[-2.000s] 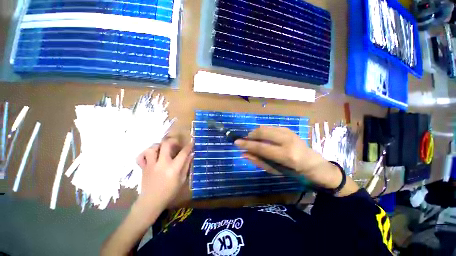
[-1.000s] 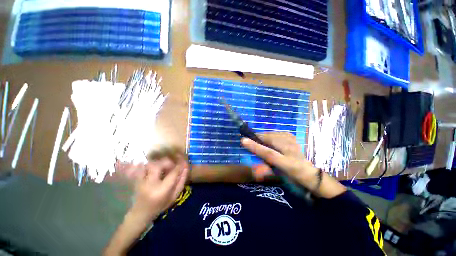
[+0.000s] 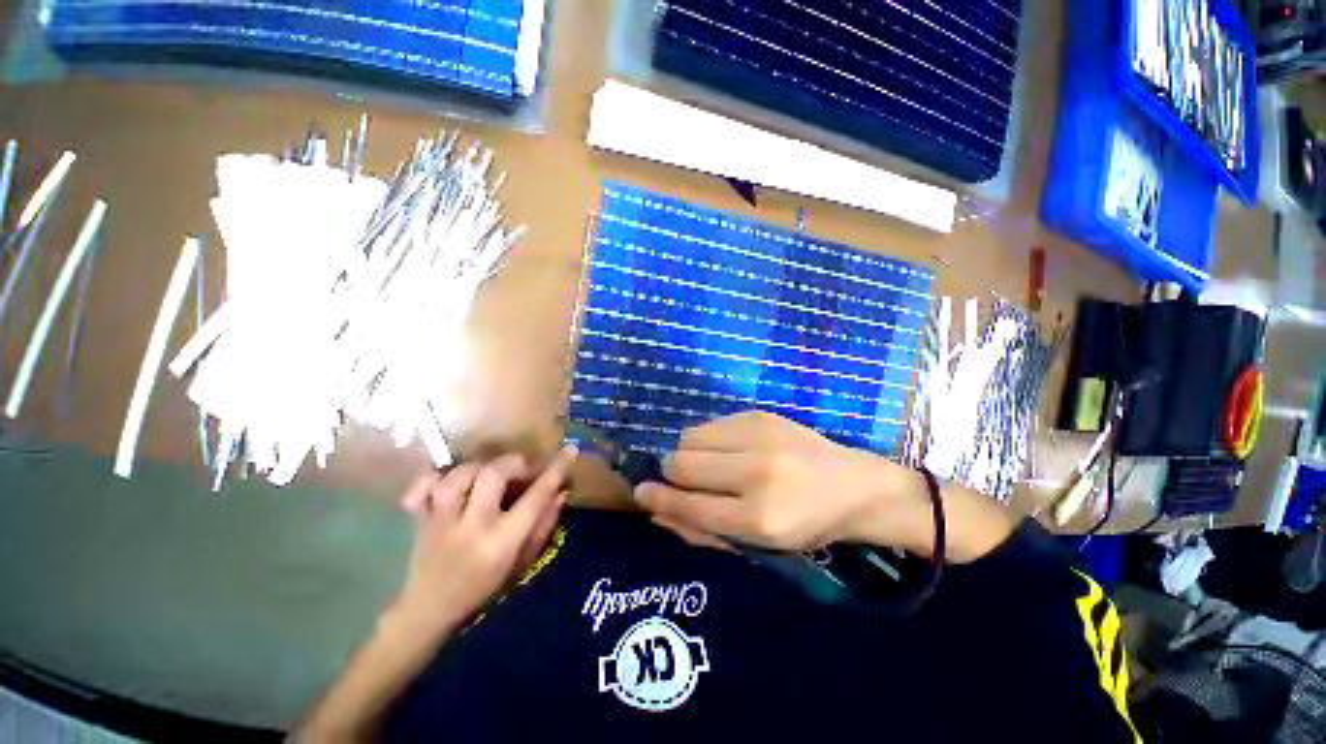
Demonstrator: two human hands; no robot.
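Observation:
A blue solar panel [image 3: 742, 320] with thin silver lines lies flat in front of me, slightly tilted. My right hand [image 3: 734, 480] holds a dark soldering iron [image 3: 640, 468] like a pen, its tip at the panel's near left corner. My left hand [image 3: 495, 516] is just left of that corner, fingers bent; its index finger reaches the corner. A white strip [image 3: 436, 436] shows by its fingertips; whether the fingers grip it I cannot tell. A pile of white and silver strips [image 3: 313, 298] lies left of the panel, a smaller pile [image 3: 989, 393] right of it.
A long white strip [image 3: 771, 153] lies beyond the panel. Behind are a dark panel stack [image 3: 858, 73] and a blue stack [image 3: 291, 37]. At right are a blue tray [image 3: 1178, 247], a black stand with yellow pad [image 3: 1091, 403] and yellow-red loops [image 3: 1243, 411]. Loose strips [image 3: 157, 356] lie far left.
The iron's tip has moved from the panel's upper left area down to its near left corner. My right hand has come nearer my body. The view has shifted and turned slightly.

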